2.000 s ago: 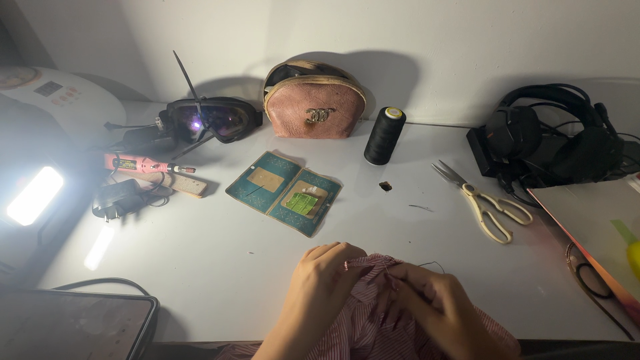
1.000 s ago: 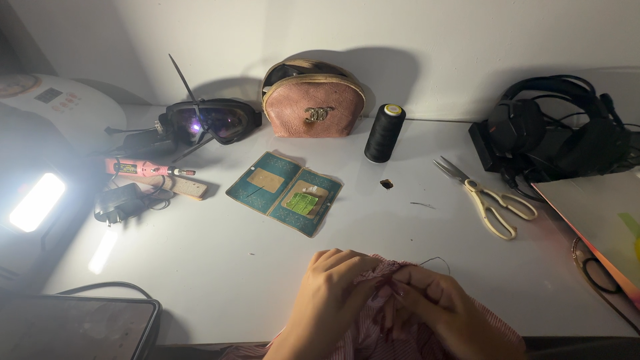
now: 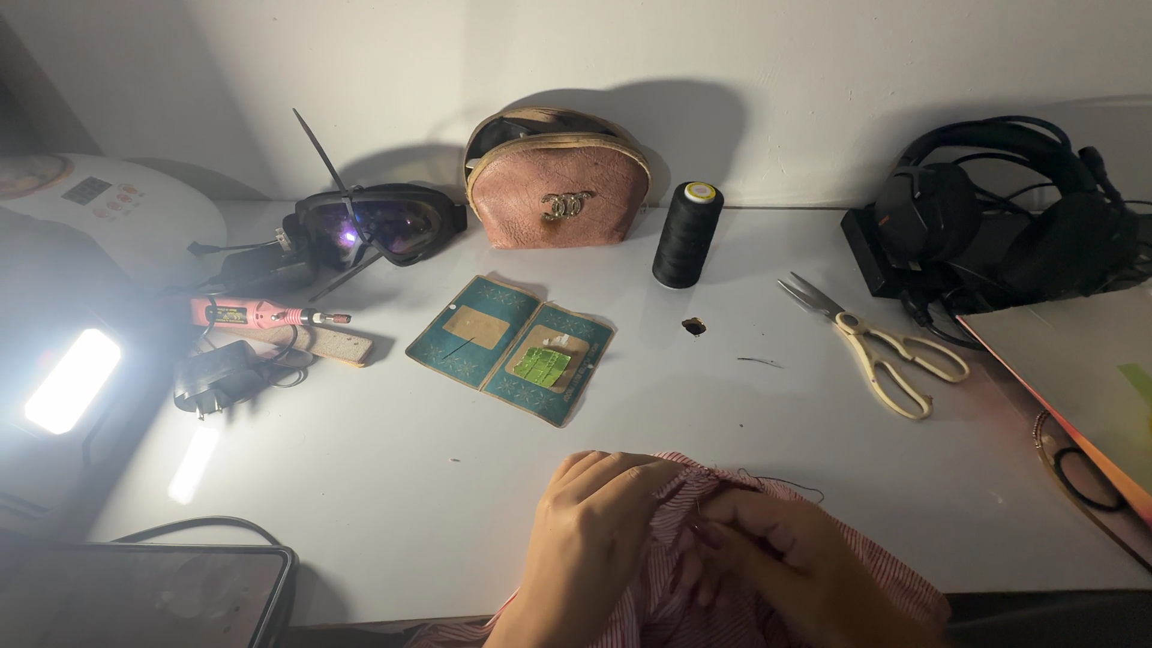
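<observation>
A red-and-white striped cloth (image 3: 670, 549) is bunched at the table's near edge between both hands. My left hand (image 3: 598, 522) grips its upper left part, fingers folded over the fabric. My right hand (image 3: 774, 540) pinches the gathered cloth just to the right, thumb and forefinger close together; whether a needle is between them cannot be told. A dark thread (image 3: 792, 484) loops out over the cloth above my right hand. Beyond the hands lies an open teal needle booklet (image 3: 472, 337) with a green foil piece (image 3: 542, 366) on it. A black thread spool (image 3: 688, 236) stands upright behind.
Scissors with cream handles (image 3: 886, 355) lie at the right, near a headset (image 3: 981, 207) and a board (image 3: 1080, 360). A pink pouch (image 3: 558, 193) stands by the wall. Goggles (image 3: 382, 225), a pink rotary tool (image 3: 256, 313), a bright lamp (image 3: 72, 382) and a tablet (image 3: 153, 589) are left.
Both hands stay on the striped cloth. The fingers of my right hand have shifted, and the folds between the hands are arranged differently.
</observation>
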